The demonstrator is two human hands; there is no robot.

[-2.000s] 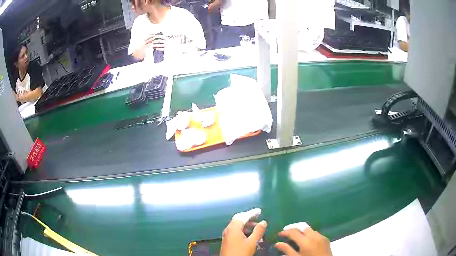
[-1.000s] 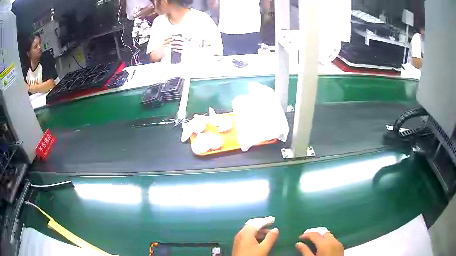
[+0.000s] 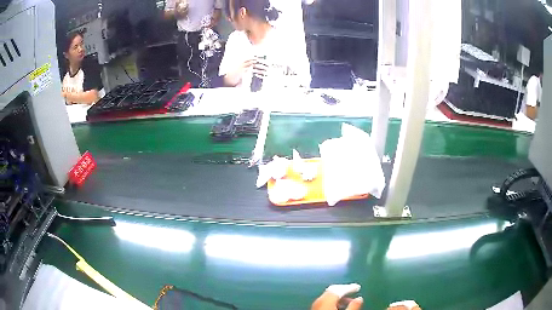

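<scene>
A black phone-sized frame (image 3: pixel 192 300) with an orange-gold strip at its left end lies on the green belt at the bottom edge, partly cut off. My left hand (image 3: pixel 339 299) is right of it, not touching it, with white covers on the fingertips. Its thumb and fingers are apart and nothing shows between them; the palm is cut off. My right hand (image 3: pixel 404 305) is further right, and only white-covered fingertips show at the bottom edge.
Across the line, an orange tray (image 3: pixel 312 192) holds white crumpled items and a white bag. A metal post (image 3: pixel 409 121) stands beside it. A yellow strip (image 3: pixel 100 278) lies at left, white sheets at both lower corners. People are opposite.
The view has turned left and up, so the scene sits lower and further right. The black frame is further left of my hands than at first. My right hand is now mostly out of view.
</scene>
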